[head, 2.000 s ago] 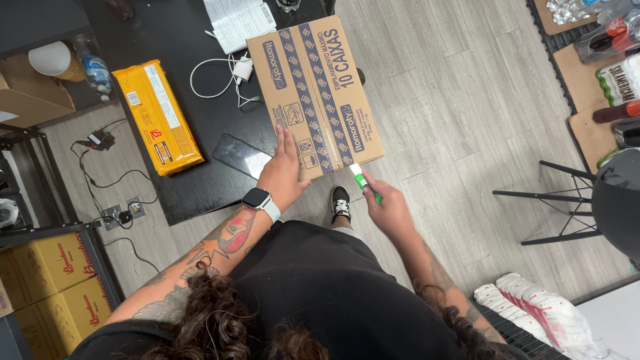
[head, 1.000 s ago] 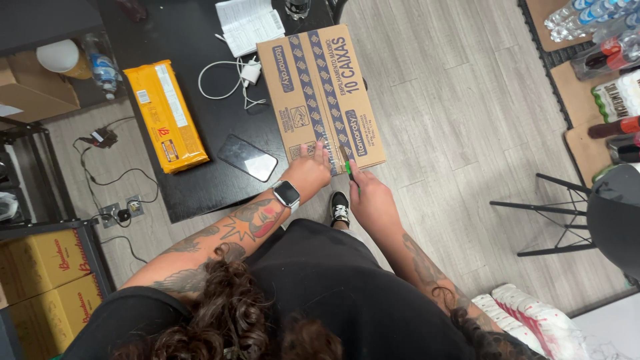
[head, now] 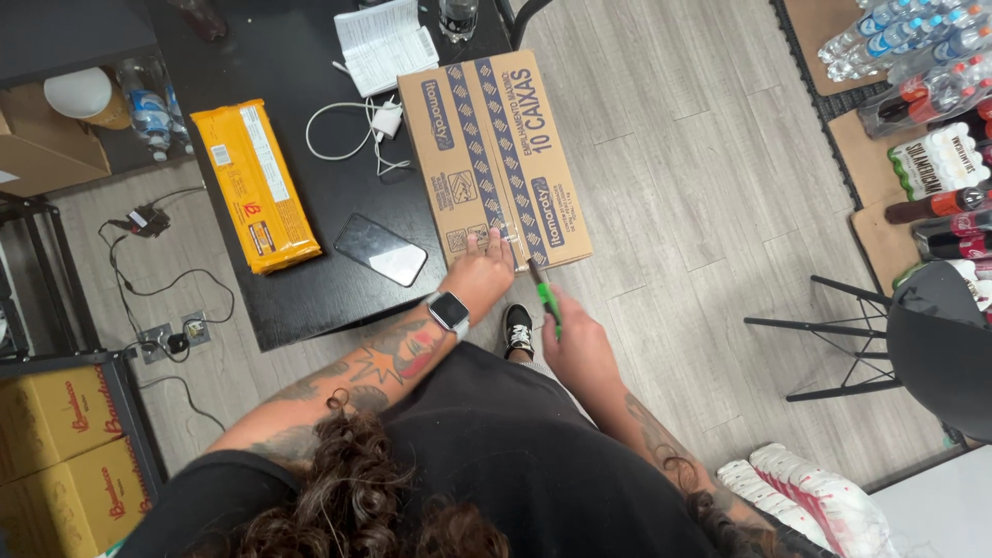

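A taped cardboard box (head: 496,155) lies on the black table (head: 310,186), its near right part past the table's side. My left hand (head: 479,271) rests with its fingers on the box's near end, left of the taped seam. In my right hand (head: 577,333) is a green-handled knife (head: 548,302), its blade at the near end of the seam. How deep the blade sits cannot be told. A smartphone (head: 381,249) lies left of my left hand, and a yellow package (head: 256,186) farther left.
A white charger (head: 387,120) with its cable, papers (head: 385,48) and a bottle (head: 458,18) are on the table. A black chair (head: 942,349) stands at right, near packed drink bottles (head: 922,39). Yellow boxes (head: 74,496) sit on a rack at lower left.
My left hand stays on the box near the seam. The knife, held off the near edge two seconds ago, came to the seam's near end; its blade now shows there.
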